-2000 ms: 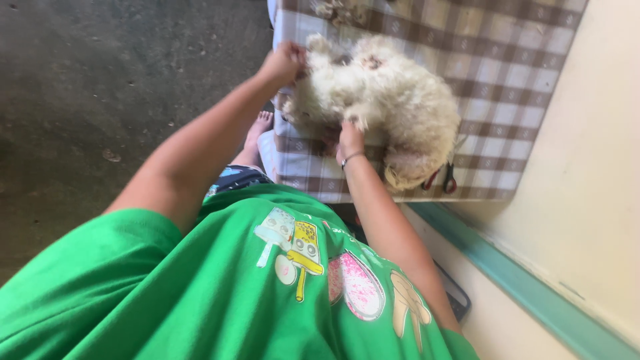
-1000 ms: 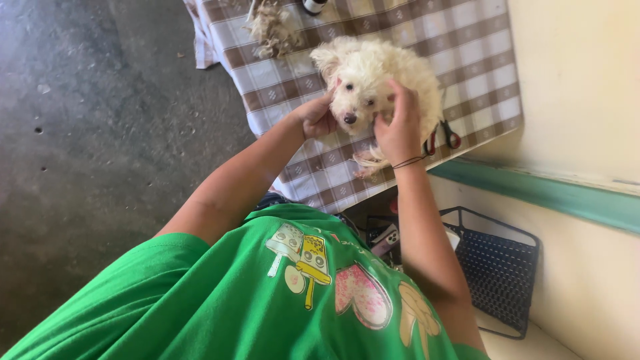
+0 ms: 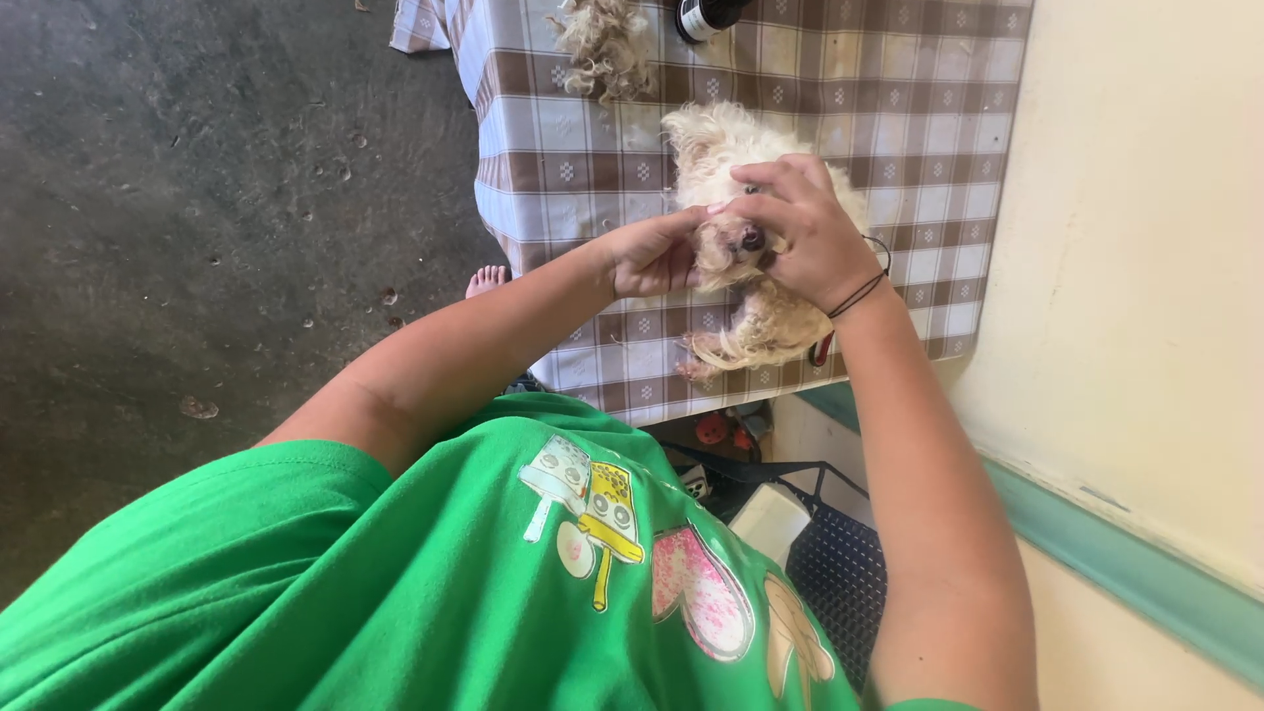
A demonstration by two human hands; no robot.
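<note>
A curly-haired cream dog (image 3: 726, 148) is on a table with a brown-and-white checked tablecloth (image 3: 928, 148), its dark nose pointing toward me. My left hand (image 3: 660, 255) cups the side of the dog's muzzle, fingers against its fur. My right hand (image 3: 812, 229), with a dark band at the wrist, lies over the dog's face, its fingers spread across the eye area and its thumb side near the nose. The fingertips of both hands come close together above the muzzle. One front leg of the dog (image 3: 755, 331) stretches toward the table's near edge.
A clump of cut fur (image 3: 604, 49) and a dark bottle (image 3: 706, 18) lie at the table's far side. A red scissors handle (image 3: 822, 349) shows beside my right wrist. Below the edge stands a dark basket (image 3: 839, 573); a cream wall (image 3: 1116, 247) rises at right.
Two seconds ago the dog lay on its side with my hands at its legs; a second ago its face was up between my hands. Now my right hand covers more of its face.
</note>
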